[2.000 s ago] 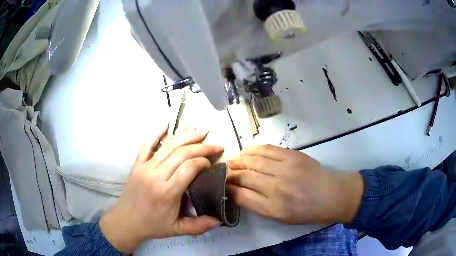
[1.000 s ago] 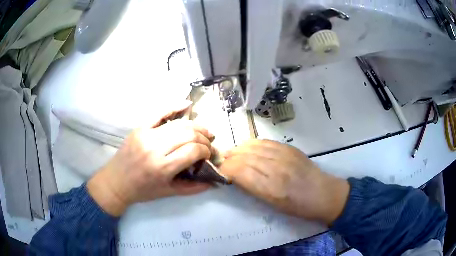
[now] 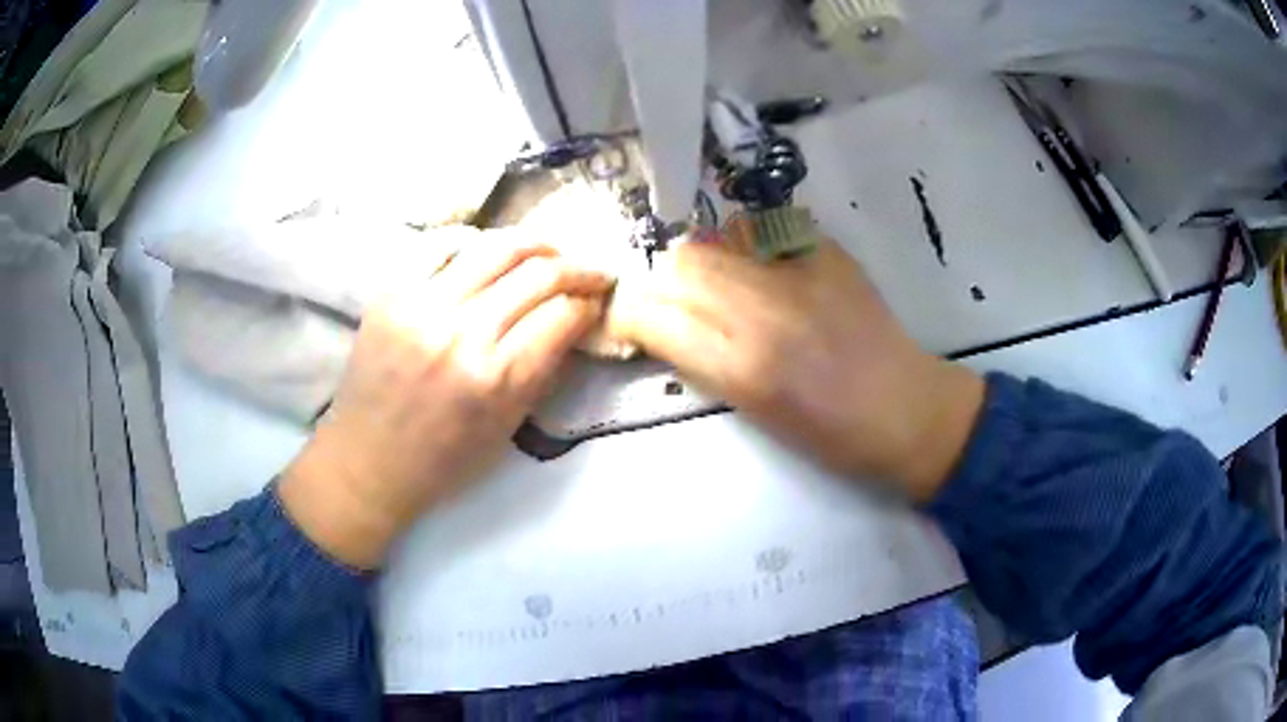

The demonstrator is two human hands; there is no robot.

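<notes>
The beige fabric piece (image 3: 261, 317) lies left of the needle and runs under my left hand to the presser foot (image 3: 652, 233). My left hand (image 3: 445, 360) presses on the fabric with bent fingers, just left of and below the needle. My right hand (image 3: 790, 346) has its fingertips on the fabric close to the presser foot, right beside my left fingertips. A small bright bit of fabric (image 3: 610, 343) shows between the hands. The brown band is not clearly visible; the hands or fabric may hide it.
The white machine head (image 3: 663, 85) stands above the hands. Cut beige pieces (image 3: 85, 395) lie at the left, with olive-green fabric (image 3: 106, 106) behind them. At the right are a slim black tool (image 3: 1066, 162), a white stick (image 3: 1143, 251) and a dark red pencil (image 3: 1210, 317).
Both hands have moved forward to the needle with the fabric. The brown band that showed between them has gone from sight. The front edge of the machine bed now shows below the hands.
</notes>
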